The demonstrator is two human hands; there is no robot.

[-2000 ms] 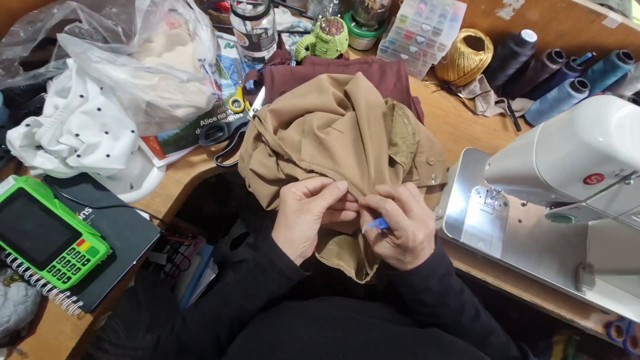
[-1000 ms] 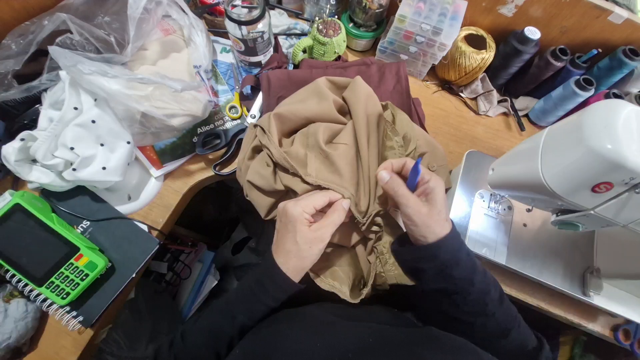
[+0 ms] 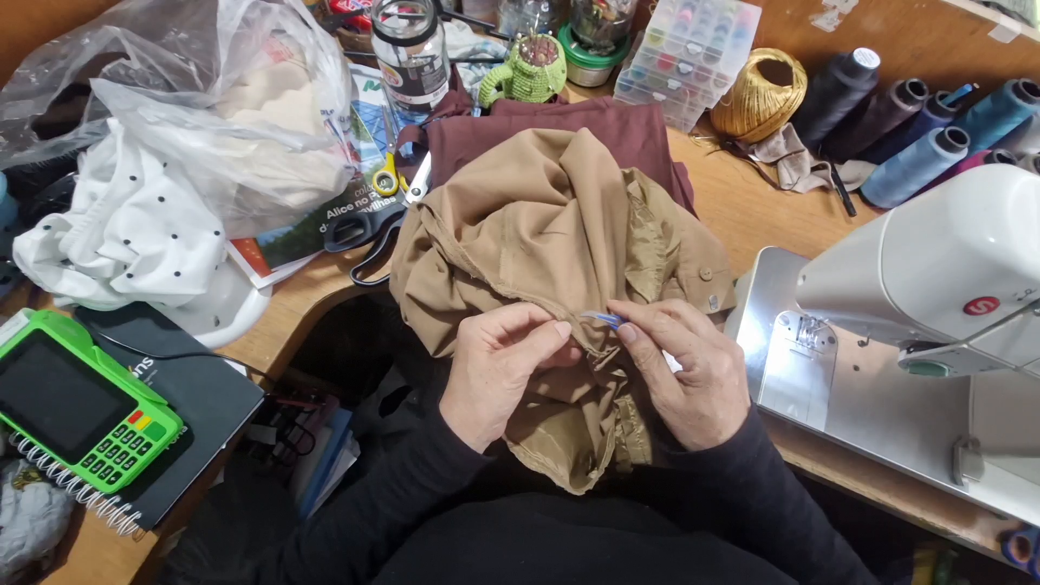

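A tan cloth garment (image 3: 536, 219) with overlocked seams and buttons lies bunched at the table's edge and hangs toward my lap. My left hand (image 3: 508, 366) pinches its seam between thumb and fingers. Just to the right, my right hand (image 3: 686, 361) holds a small blue-handled tool (image 3: 603, 318), perhaps a seam ripper, whose thin tip points left at the seam. The tip's exact contact with the cloth cannot be told. Folded maroon cloth (image 3: 552, 134) lies under and behind the garment.
A white sewing machine (image 3: 951, 252) stands at right, with thread cones (image 3: 914, 166) behind. Black-handled scissors (image 3: 366, 231) lie left of the garment. Further left are a polka-dot cloth (image 3: 142, 231), a plastic bag (image 3: 268, 106) and a green card terminal (image 3: 85, 402). A crocheted pincushion (image 3: 528, 69) stands behind.
My right hand, raised off the seam a second ago with the blue tool upright, is now lower beside my left hand, with the tool pointing left. My left hand still pinches the cloth.
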